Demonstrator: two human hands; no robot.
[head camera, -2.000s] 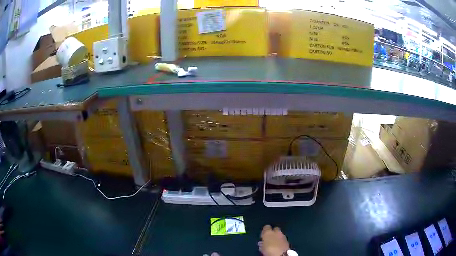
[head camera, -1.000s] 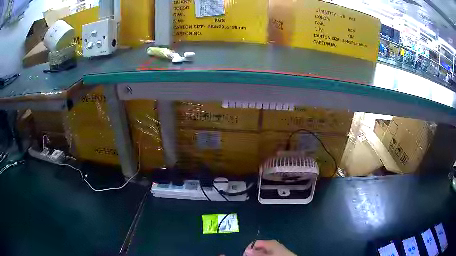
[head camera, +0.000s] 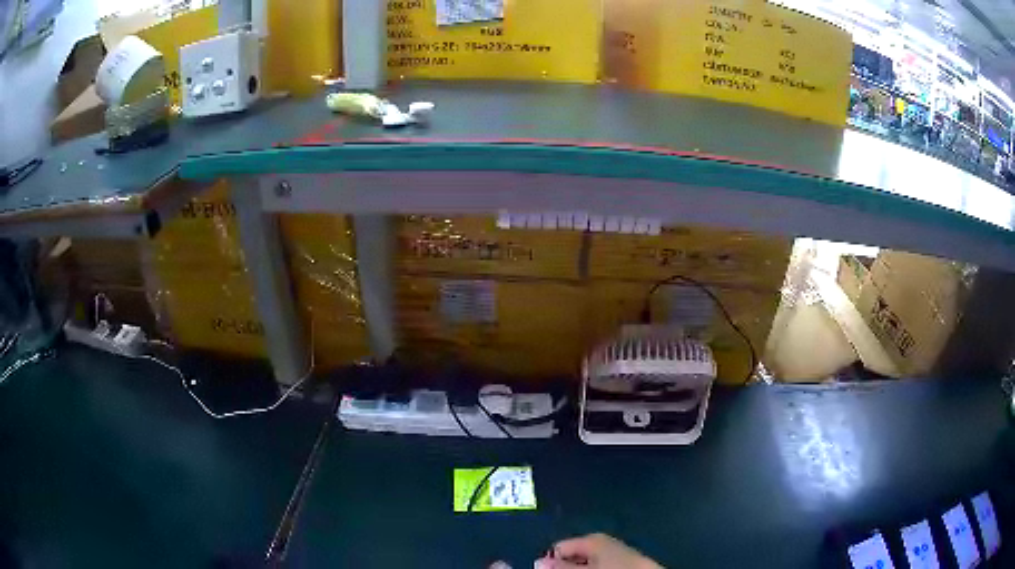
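My right hand (head camera: 601, 552) is at the bottom edge, mostly cut off, its fingers bent together around something small and dark that is too unclear to name. A small part of my left hand (head camera: 501, 565) shows at the bottom edge just left of it. A yellow-green and white card (head camera: 494, 489) lies flat on the bench above my hands, with a thin black cable (head camera: 481, 487) across it. A tray (head camera: 837, 545) at the lower right holds several smartphones (head camera: 917, 545) side by side with lit, whitish-blue screens.
A white power strip (head camera: 445, 415) with black plugs and a white desk fan (head camera: 648, 389) stand at the bench's back. Yellow cartons (head camera: 490, 322) are behind them. A green-edged shelf (head camera: 501, 159) crosses above. A second power strip (head camera: 106, 337) with a white cord is far left.
My right hand has drawn down toward the bottom edge, and its fingers have closed together. The thin cable's end no longer shows above the hand. The view has shifted slightly.
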